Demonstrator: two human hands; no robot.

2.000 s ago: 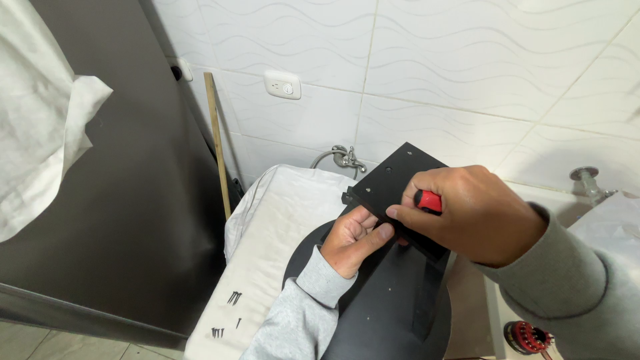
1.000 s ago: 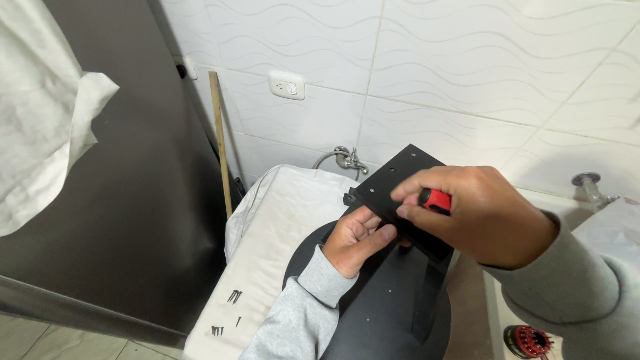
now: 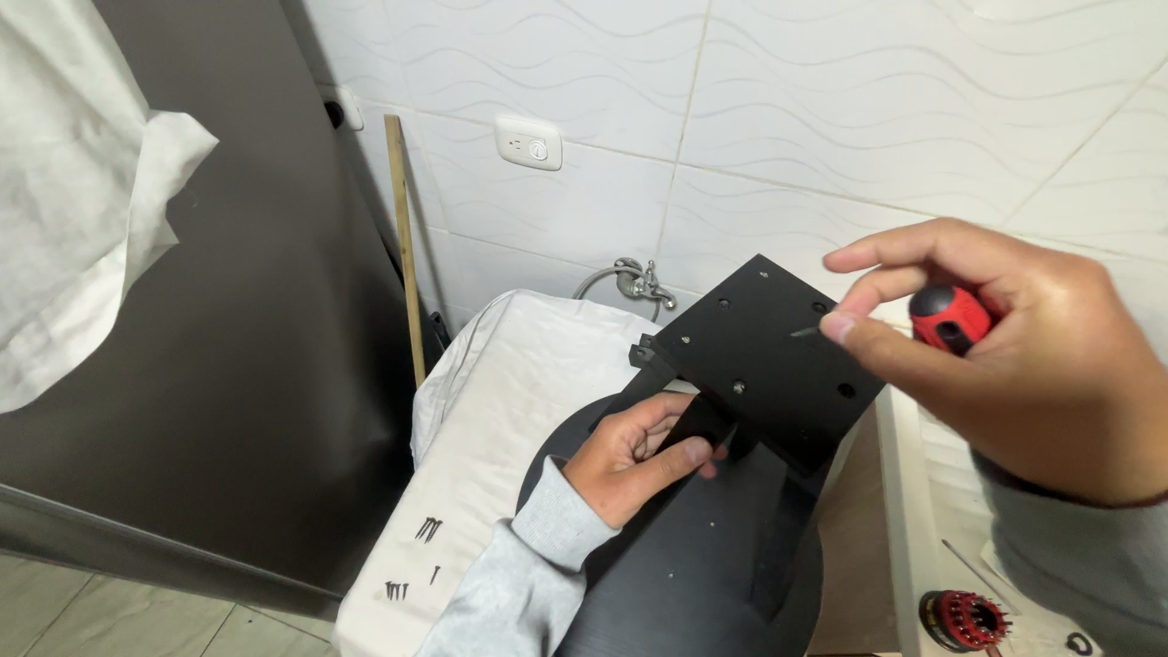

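A black plate with screw holes (image 3: pixel 776 351) tops black legs above a round black board (image 3: pixel 703 566). My left hand (image 3: pixel 648 456) grips a black leg just below the plate. Over the plate's right side is my right hand (image 3: pixel 995 347); its thumb and fingertips pinch a small screw (image 3: pixel 805 333), while a red and black screwdriver handle (image 3: pixel 949 319) rests in the palm. The handle's lower part is hidden by the hand. Several dark screws (image 3: pixel 429 529) lie on the white cloth cover (image 3: pixel 493 411) to the left.
A red bit holder (image 3: pixel 965 620) sits at the lower right, near a thin metal shaft (image 3: pixel 981 575). Behind are a faucet (image 3: pixel 643 285), a wall outlet (image 3: pixel 529 143) and a wooden stick (image 3: pixel 404 246). A large dark metallic panel (image 3: pixel 228 301) stands left, with hanging white cloth (image 3: pixel 73 201).
My right hand has lifted off the plate and moved right, baring its holes and a screw between my fingertips. My left hand has shifted lower, onto the leg.
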